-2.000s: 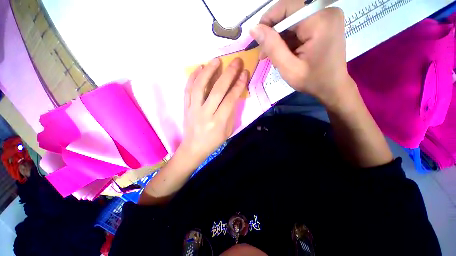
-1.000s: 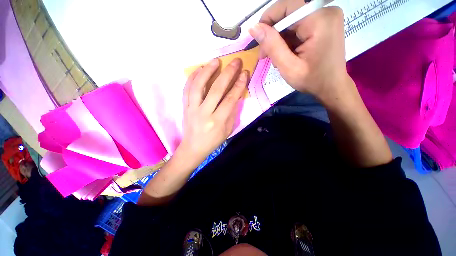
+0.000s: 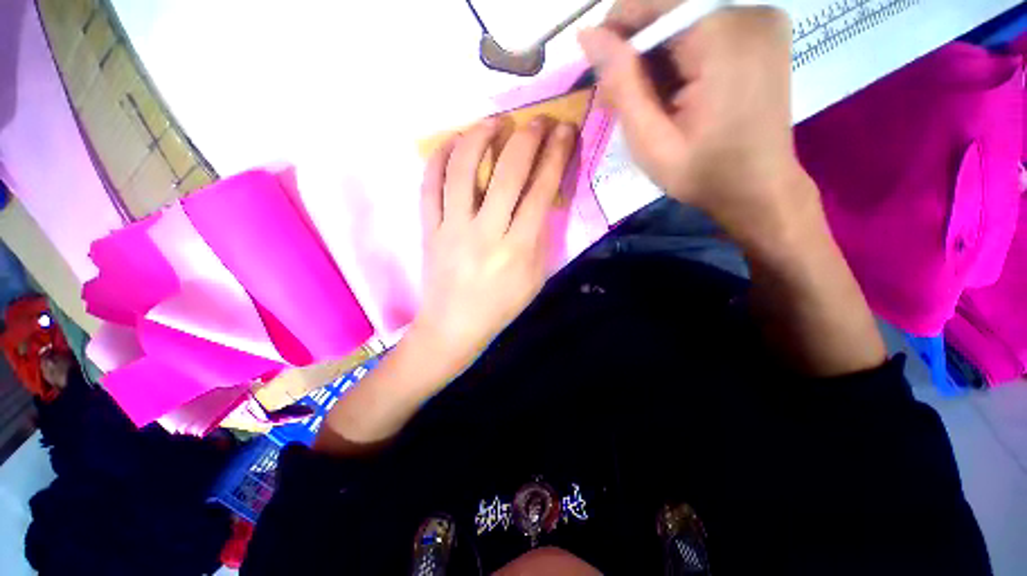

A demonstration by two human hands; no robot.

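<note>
A yellow-tan card template point(image 3: 573, 108) lies on a pale pink cut piece point(image 3: 596, 169) near the table's front edge. My left hand point(image 3: 490, 225) lies flat on the template with fingers spread, pressing it down and hiding much of it. My right hand point(image 3: 710, 113), slightly blurred, grips a white marking pen point(image 3: 673, 25). Its dark tip is at the template's upper right corner. A fan of hot pink and pale cut pieces point(image 3: 276, 264) lies left of my left hand.
A black scale point(image 3: 856, 32) is printed along the white table point(image 3: 282, 68). A brown board point(image 3: 107, 107) and a pale pink strip point(image 3: 51, 146) lie at left. A deep pink fabric heap point(image 3: 901, 191) is at right. A blue basket point(image 3: 250, 478) stands below the table.
My right hand and the pen have shifted slightly right and up. My left hand has moved a little right, and the template sits at a slightly different angle.
</note>
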